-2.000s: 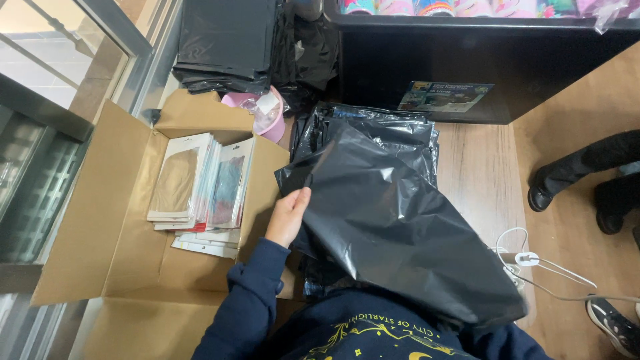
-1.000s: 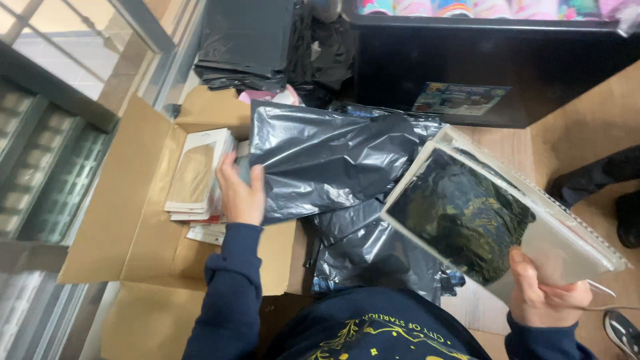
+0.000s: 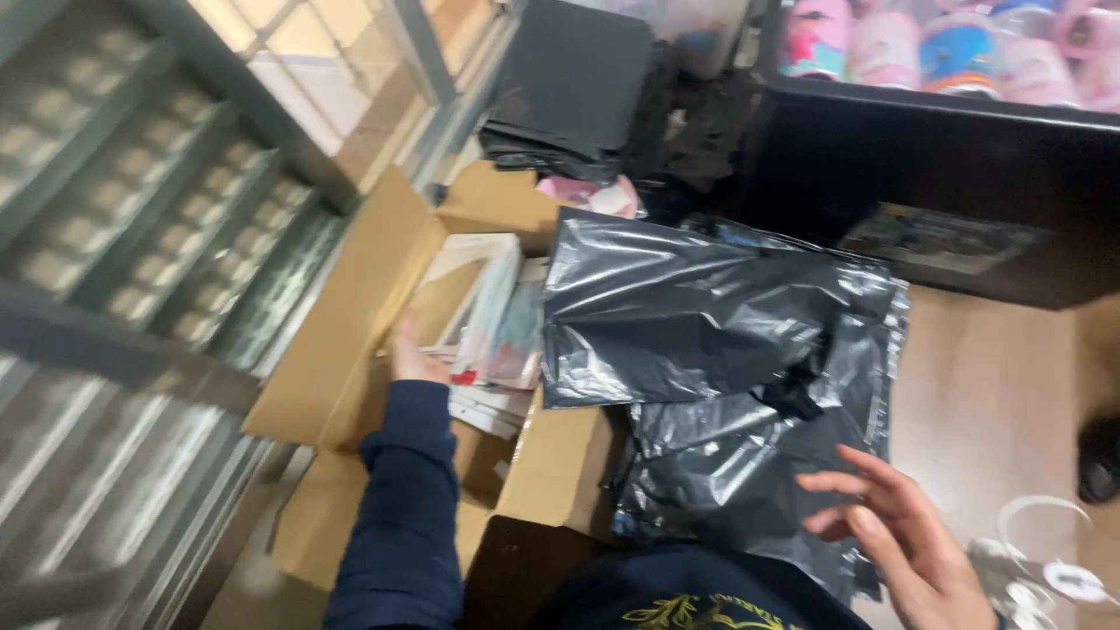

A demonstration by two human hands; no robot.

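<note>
My left hand (image 3: 413, 352) is inside an open cardboard box (image 3: 354, 341), at the left side of a row of flat packages (image 3: 455, 289) in clear and white wrapping. The image is blurred there, so I cannot tell if its fingers grip one. My right hand (image 3: 892, 525) hangs over the lower right with fingers spread and nothing in it. Between the hands a folded black plastic bag (image 3: 656, 306) lies across a pile of black plastic bags (image 3: 726, 490), its left end at the box's right edge.
Behind the box are a stack of flat black packages (image 3: 569, 79) and a pink container (image 3: 595, 194). A black bin (image 3: 945, 166) with colourful cylindrical items on top stands at the back right. A white cable (image 3: 1050, 551) lies lower right. A dark shoe (image 3: 1100, 459) shows at the right edge, a metal-framed window at left.
The clear sleeve with a black sheet that my right hand held one second ago is out of view, and that hand is now empty. My left hand has moved left, deeper into the box.
</note>
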